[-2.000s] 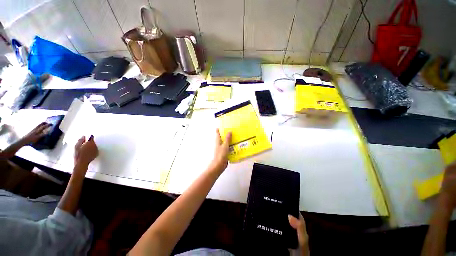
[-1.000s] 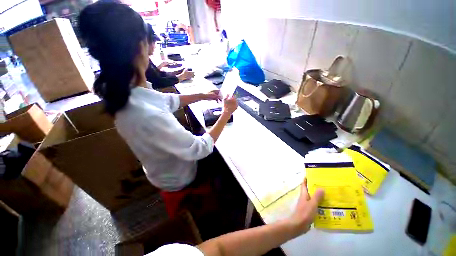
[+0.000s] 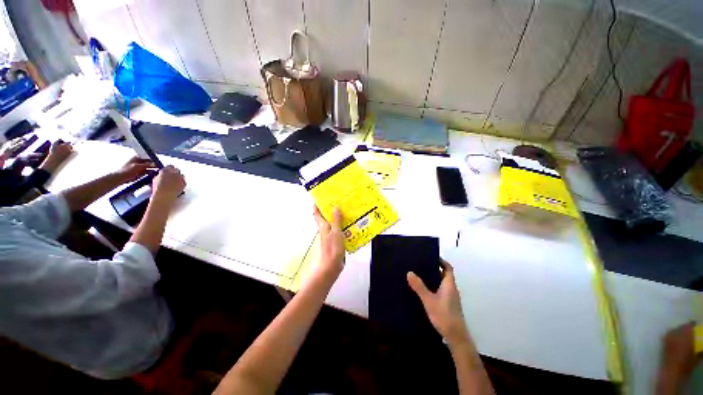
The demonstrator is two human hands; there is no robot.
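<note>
My left hand [image 3: 331, 241] holds a yellow printed carton [image 3: 354, 202] by its lower left edge, tilted above the white table. The carton has a black band and a white flap at its upper end. My right hand [image 3: 438, 299] holds a black inner box [image 3: 402, 266] at its right side, with the thumb on its face. The box is at the table's front edge, to the right of and below the carton. The two do not touch. The box's lower end is lost in the dark.
Behind are another yellow carton [image 3: 379, 165], a smartphone [image 3: 452, 186], a yellow carton stack [image 3: 537, 188] and a blue-grey folder [image 3: 408, 133]. Black flat pieces [image 3: 306, 146] lie back left. A person in a pale shirt [image 3: 85, 270] works at left; another person's hand [image 3: 677, 356] is at far right.
The view has swung back from the left side to the table. My right hand and the black box are in view again, the box's lettering no longer showing. My left hand still holds the carton.
</note>
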